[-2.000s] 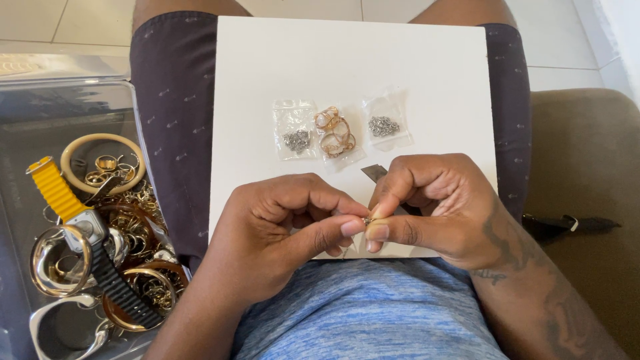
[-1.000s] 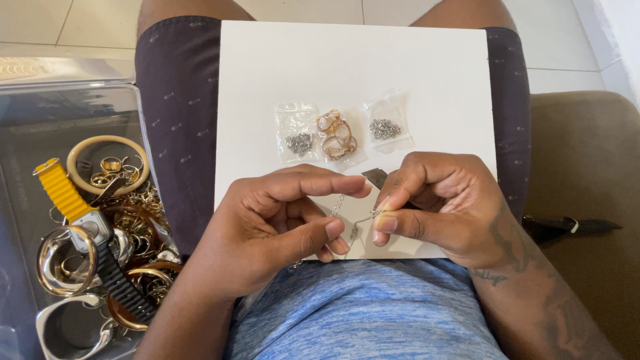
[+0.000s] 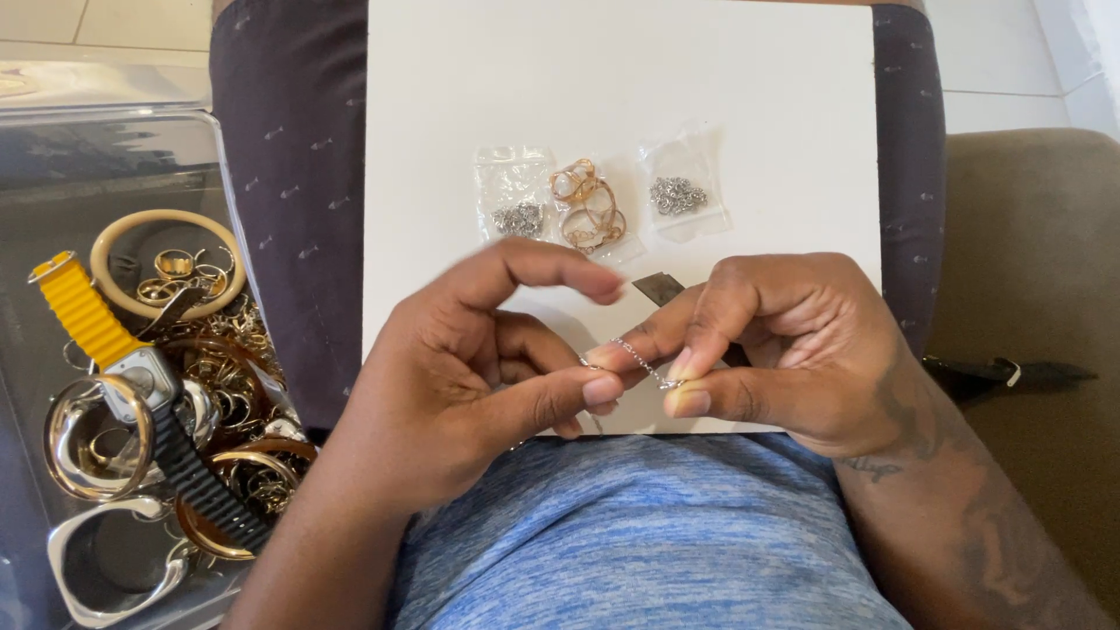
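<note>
Between both hands runs a thin silver chain (image 3: 640, 360), held just above the near edge of the white board (image 3: 420, 114). My right hand (image 3: 779, 359) pinches one end between thumb and forefinger. My left hand (image 3: 499, 367) has the chain at its thumb tip, with its forefinger lifted and blurred; more chain hangs below it. A flat dark metal piece (image 3: 659, 289) sticks out from behind my right hand. Beyond the hands lie a clear bag with silver chain (image 3: 520, 219), gold-coloured rings (image 3: 595, 210) on a clear bag, and another clear bag with silver chain (image 3: 678, 196).
A clear plastic box (image 3: 219, 157) at the left holds bangles, rings and a smartwatch (image 3: 143, 382) with a yellow and black band. The board rests on my lap. On the brown seat (image 3: 1024, 262) at the right lies a black strap with a buckle (image 3: 997, 374).
The hands have come closer together since one second ago, and the chain now spans between them. The bags stay where they were on the board.
</note>
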